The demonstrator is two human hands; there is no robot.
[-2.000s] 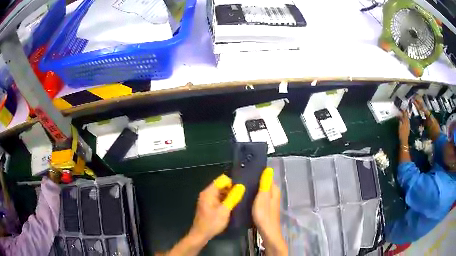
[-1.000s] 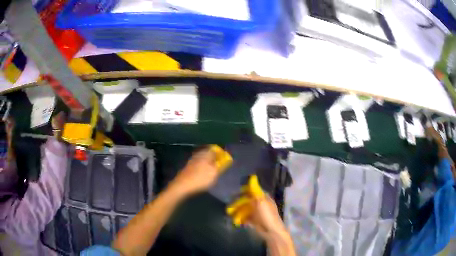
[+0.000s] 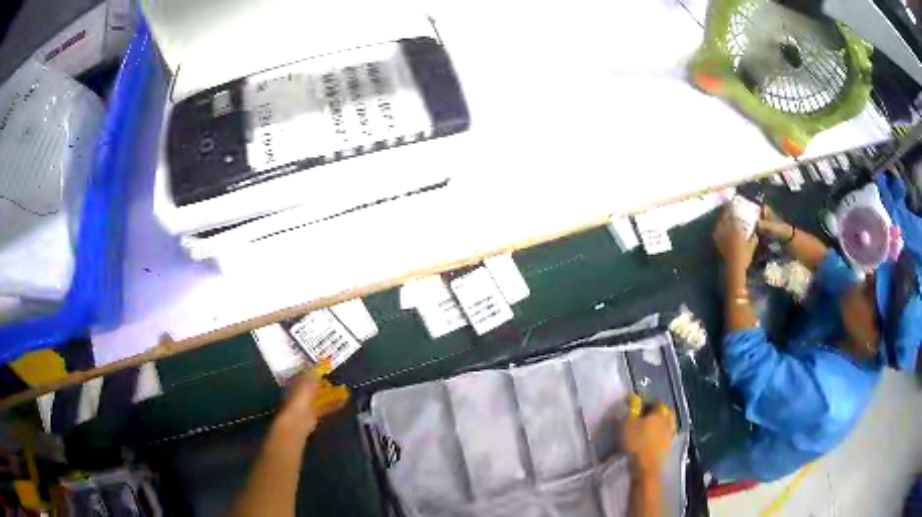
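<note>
My left hand (image 3: 308, 396), with yellow finger cots, is at the near edge of a white-labelled phone (image 3: 326, 341) at an open white box on the green belt. Whether its fingers grip the phone is not clear. My right hand (image 3: 647, 424), also with yellow cots, is over the right end of the grey parts tray (image 3: 485, 424), at the lower end of a dark back cover (image 3: 652, 376) in its pocket. Its fingertips are blurred, so a grip cannot be told. A translucent liner lies over the tray's other pockets.
Another labelled phone (image 3: 481, 300) sits in a box on the conveyor belt (image 3: 566, 283). Above are a white shelf (image 3: 566, 131), a printed phone picture (image 3: 324, 116), a blue basket (image 3: 106, 202) and a green fan (image 3: 789, 61). A person in blue (image 3: 809, 394) works at right.
The view has turned right. The dark slab earlier between both hands no longer shows there. My left hand has moved to a boxed phone and my right hand to the tray's right end.
</note>
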